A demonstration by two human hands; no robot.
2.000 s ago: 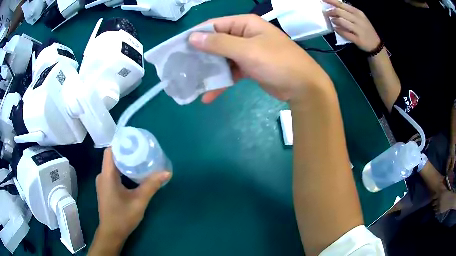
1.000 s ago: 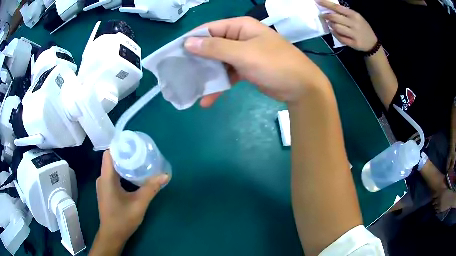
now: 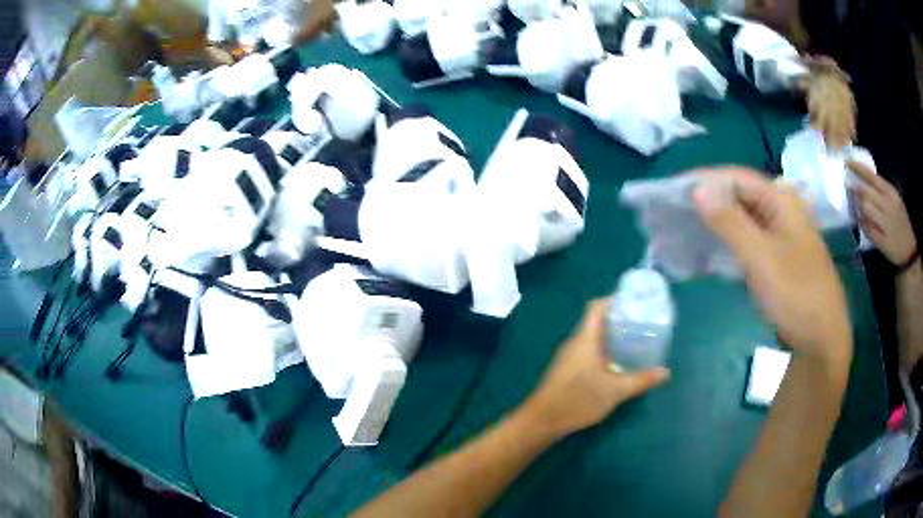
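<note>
My left hand (image 3: 587, 374) is closed around a translucent squeeze bottle (image 3: 641, 322) and holds it upright at right of centre. My right hand (image 3: 774, 238) pinches a pale grey-white cleaning cloth (image 3: 680, 225), which hangs from the fingers just above the bottle. The cloth is blurred and darker in its middle. The bottle's spout is mostly hidden or blurred near the cloth; I cannot tell whether they touch. The nearest security cameras, one with its white bracket (image 3: 370, 400) towards me and one with an upright antenna (image 3: 547, 192), stand left of my hands.
Many white-and-black cameras (image 3: 207, 207) are heaped at the left, with black cables hanging towards the near edge. More cameras (image 3: 636, 101) lie at the far side. A white block (image 3: 767, 375) lies by my right forearm. Another person's hands (image 3: 880, 207) hold a white object. A second bottle (image 3: 868, 471) is at lower right.
The view has swung left, so my hands and the bottle appear further right and more of the camera heap shows. The cloth hangs lower and is less spread. Both hands keep their holds.
</note>
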